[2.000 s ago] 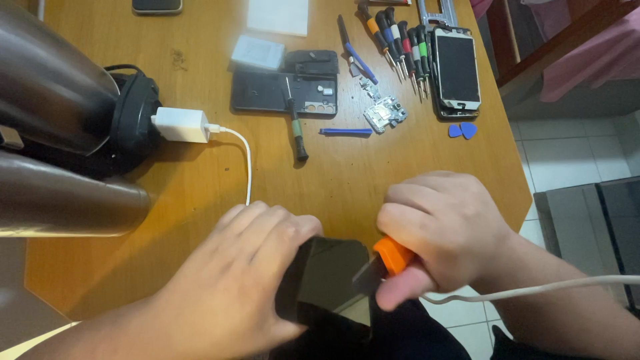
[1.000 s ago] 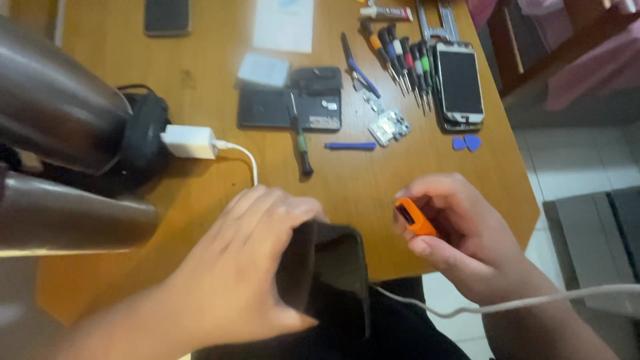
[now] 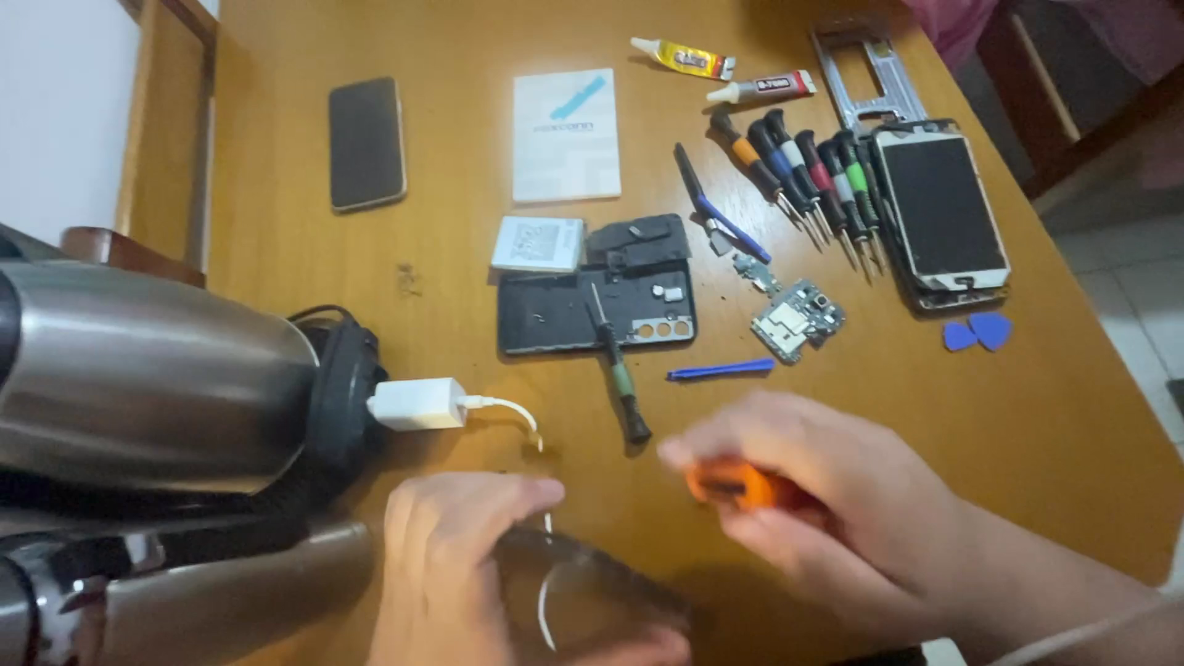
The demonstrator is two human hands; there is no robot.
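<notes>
My left hand (image 3: 462, 564) grips a dark, glossy smartphone panel (image 3: 601, 601) by its edges, low in the view; motion blur hides its details. To its right, my right hand (image 3: 832, 499) is closed around an orange-handled tool (image 3: 740, 486), whose working end I cannot make out. Beyond the hands lies a black phone back cover (image 3: 564, 314) with a green-banded screwdriver (image 3: 622, 379) across it. A white battery (image 3: 538, 243) rests at the cover's upper left. A blue plastic pry tool (image 3: 721, 370) and a phone circuit board (image 3: 797, 319) are to the right.
Several precision screwdrivers (image 3: 814, 185) lie beside a disassembled white-framed phone (image 3: 943, 208). Blue picks (image 3: 990, 330), glue tubes (image 3: 689, 61), a metal holder (image 3: 869, 74), a white booklet (image 3: 566, 139) and another phone (image 3: 367, 143) are around. A white charger (image 3: 421, 404) and a steel vessel (image 3: 157, 370) stand left.
The orange tool was against the phone panel's edge two seconds ago; now it is apart from it. The view has shifted to show more of the table's far side.
</notes>
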